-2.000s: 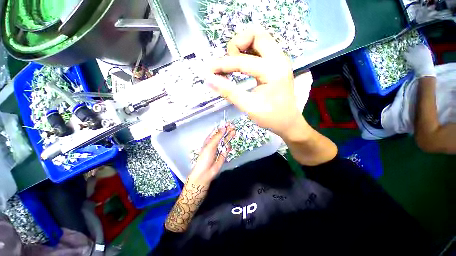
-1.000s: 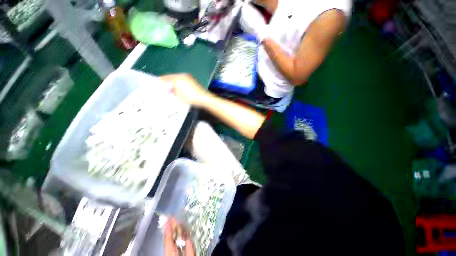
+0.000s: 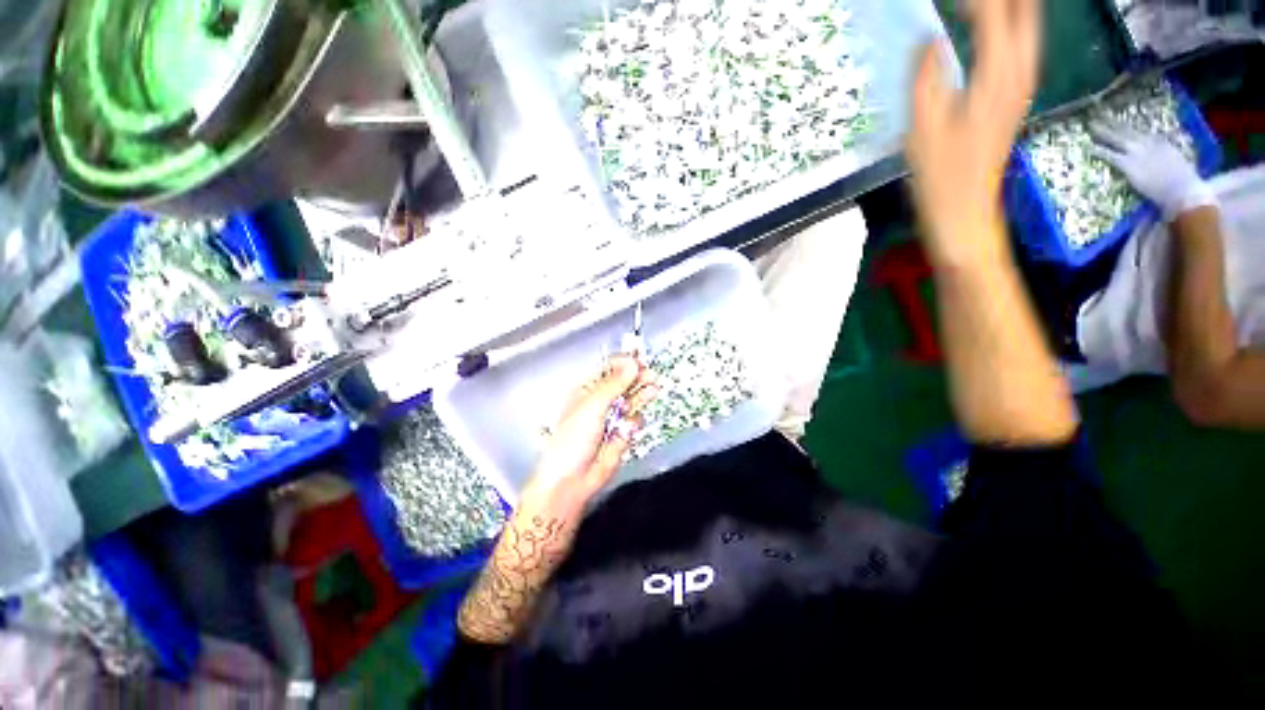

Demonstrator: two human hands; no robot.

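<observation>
My left hand [image 3: 586, 433] is over the lower translucent tray [image 3: 504, 441], holding small stemmed pieces [image 3: 615, 416]; a thin white stem points up from its fingertips. Loose pieces lie in the tray to its right. My right hand [image 3: 971, 132] is raised at the right edge of the upper translucent tray [image 3: 909, 35], fingers extended, with no piece visible in it; its fingertips reach the frame's top. The upper tray is heaped with pieces. The bright machine plate [image 3: 479, 264] lies left of both hands; its fixture details are washed out.
A steel bowl feeder [image 3: 312, 139] stands upper left. A blue bin [image 3: 187, 479] with long-stemmed pieces sits left, behind two dark knobs [image 3: 255, 337]. At right, another worker's white-gloved hand [image 3: 1158, 169] is over a blue bin [image 3: 1034, 215]. A blue floor bin [image 3: 402, 555] is lower left.
The view swung right, then back to the machine. My right hand has moved from over the machine to the upper tray's right edge and opened. My left hand stays over the lower tray.
</observation>
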